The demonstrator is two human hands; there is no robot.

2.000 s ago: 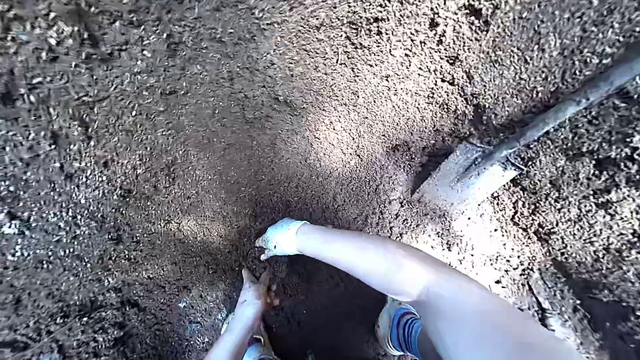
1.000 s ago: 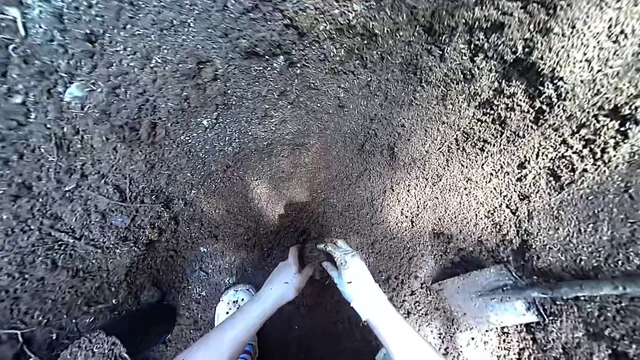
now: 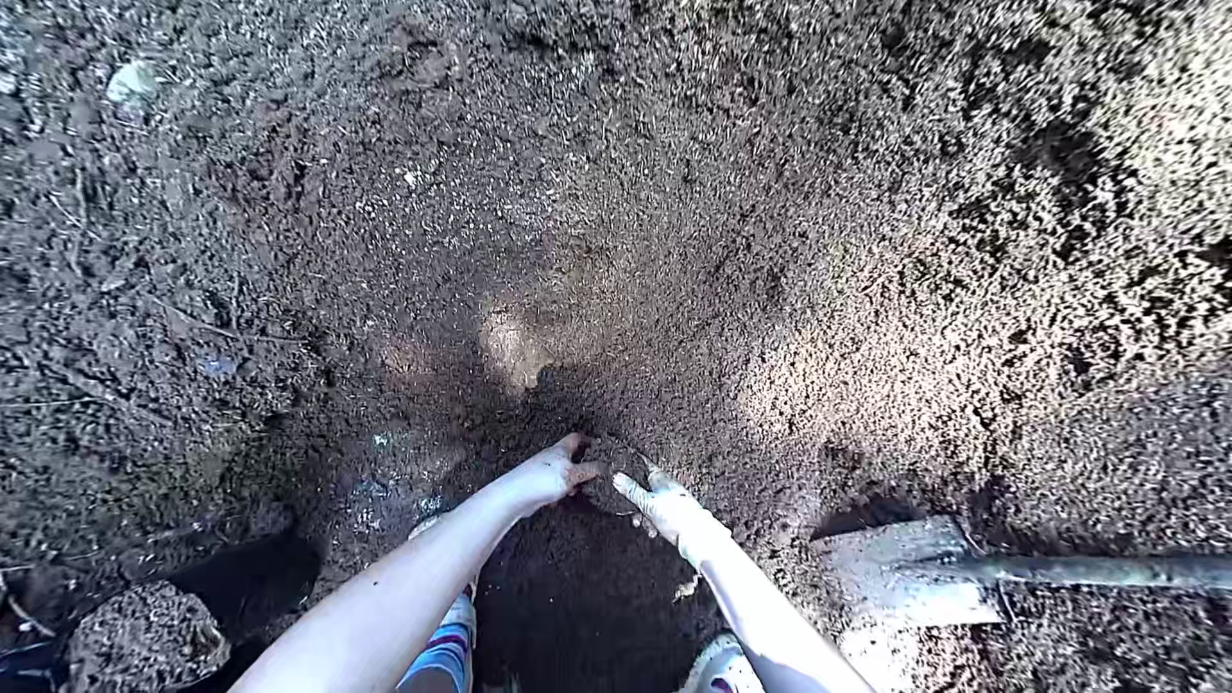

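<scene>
Bare and dirt-smeared, my left hand point(image 3: 561, 472) reaches down to dark soil between my feet. Facing it is my right hand point(image 3: 664, 502), in a pale, soiled glove, its fingers spread. A dark clump of soil point(image 3: 608, 472) lies between the two hands, touched by the fingers of both. Below them the ground point(image 3: 577, 597) is in deep shadow. Some fingertips are hidden in the soil.
A shovel point(image 3: 905, 570) lies at the lower right, its handle running off the right edge. A large soil-covered lump point(image 3: 144, 639) sits at the lower left. A pale stone point(image 3: 133, 83) and thin twigs point(image 3: 226, 332) lie on the left.
Both hands have come to face each other around the clump; two seconds ago the gloved hand was above the bare one. The view has turned and shifted.
</scene>
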